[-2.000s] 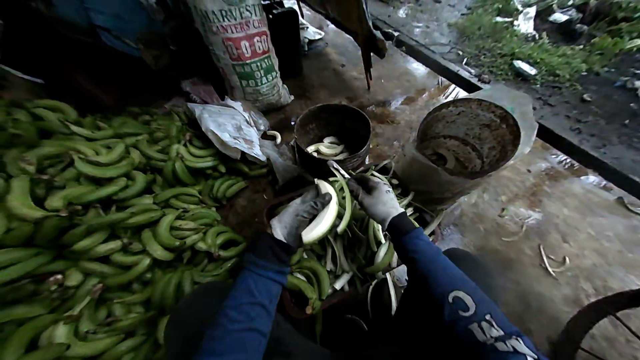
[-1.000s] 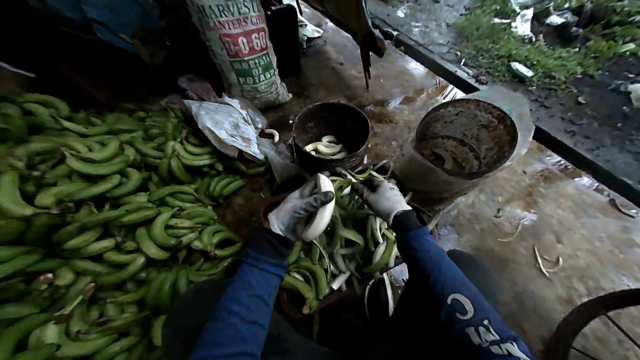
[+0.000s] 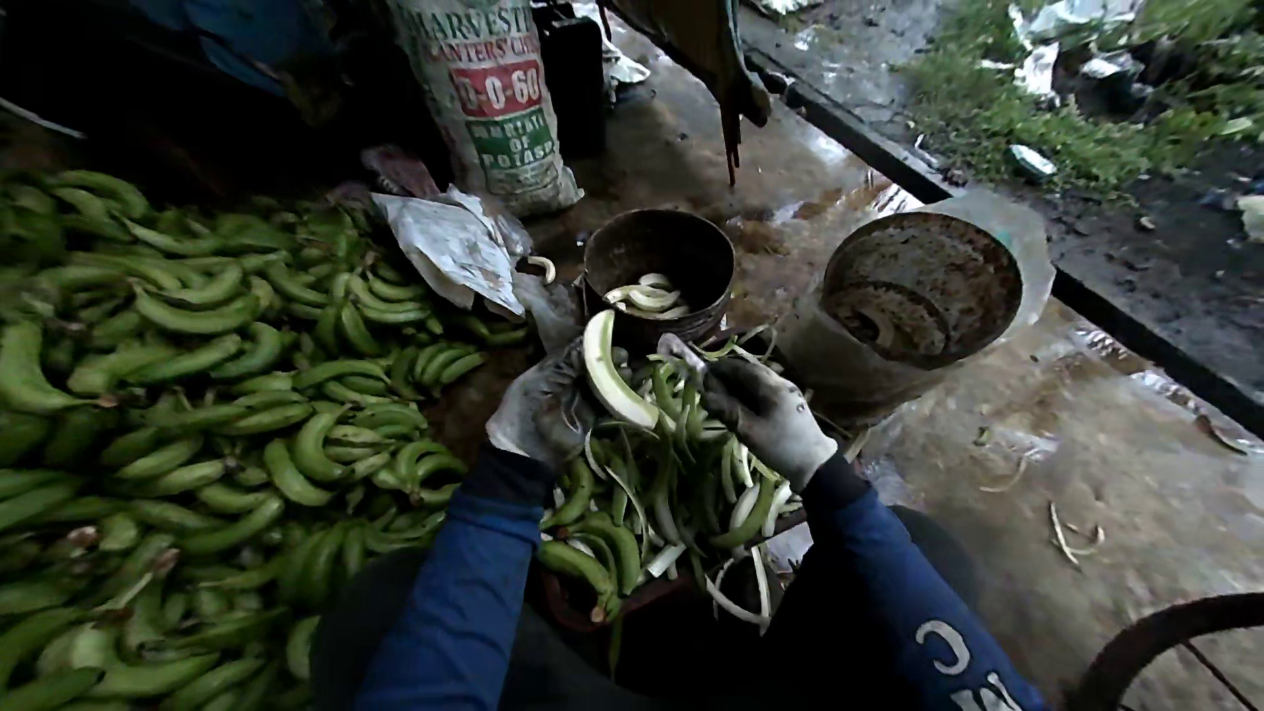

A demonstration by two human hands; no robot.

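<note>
My left hand [image 3: 541, 405], in a dirty pale glove, holds a mostly peeled green banana [image 3: 614, 373] whose white flesh faces up. To its right my right hand [image 3: 762, 407], gloved too, is closed around a small tool [image 3: 681, 353] that is mostly hidden; its kind cannot be told. Below both hands lies a heap of green peel strips [image 3: 671, 484], with unpeeled green bananas [image 3: 592, 563] at its near left side. Just beyond the hands stands a dark round bucket [image 3: 660, 237] with several peeled bananas [image 3: 647, 296] in it.
A large pile of green bananas [image 3: 207, 425] covers the left side. Behind are a printed sack [image 3: 494, 109] and a crumpled plastic sheet [image 3: 449, 247]. A stained, plastic-wrapped container [image 3: 923, 286] stands right of the bucket. Part of a wheel [image 3: 1175, 632] shows at the lower right, on wet floor.
The banana in my left hand has tilted, its upper end now leaning left and more of its pale side showing. The right hand stays close to it on the right.
</note>
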